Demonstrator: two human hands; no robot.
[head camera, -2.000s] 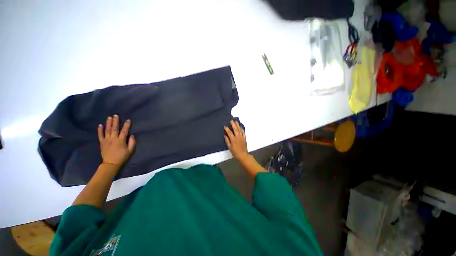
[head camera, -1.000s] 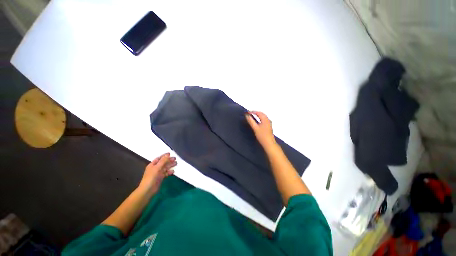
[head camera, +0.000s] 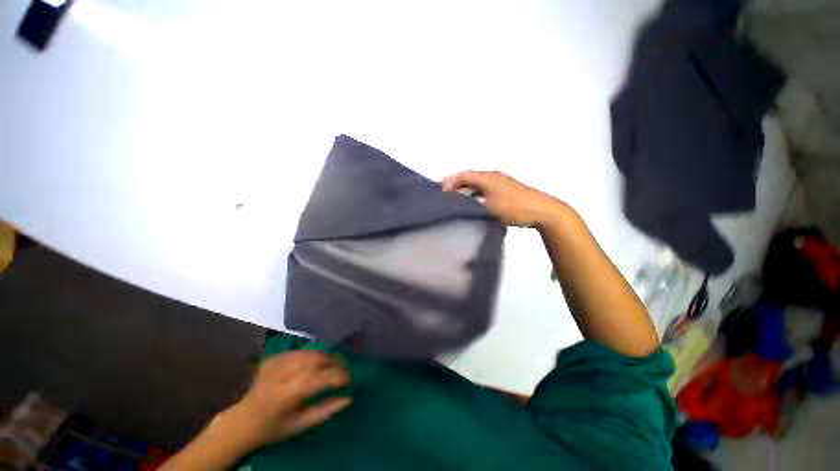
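The dark grey garment lies in a compact, roughly square fold near the table's front edge. A lighter grey area shows across its middle and looks blurred. My right hand is at its upper right edge, with the fingertips pinching the cloth. My left hand is blurred, in front of my green top below the garment's lower left. Its fingers are apart, and it appears to hold nothing.
A loose dark garment lies at the table's right. Clear plastic bags lie below it, partly behind my right arm, beside black scissor handles. A phone is at the upper left. Red plastic is at the lower right.
The garment has gone from a long strip to a shorter, squarer fold, with lighter cloth now showing. My left hand has moved down towards my body. The view has shifted.
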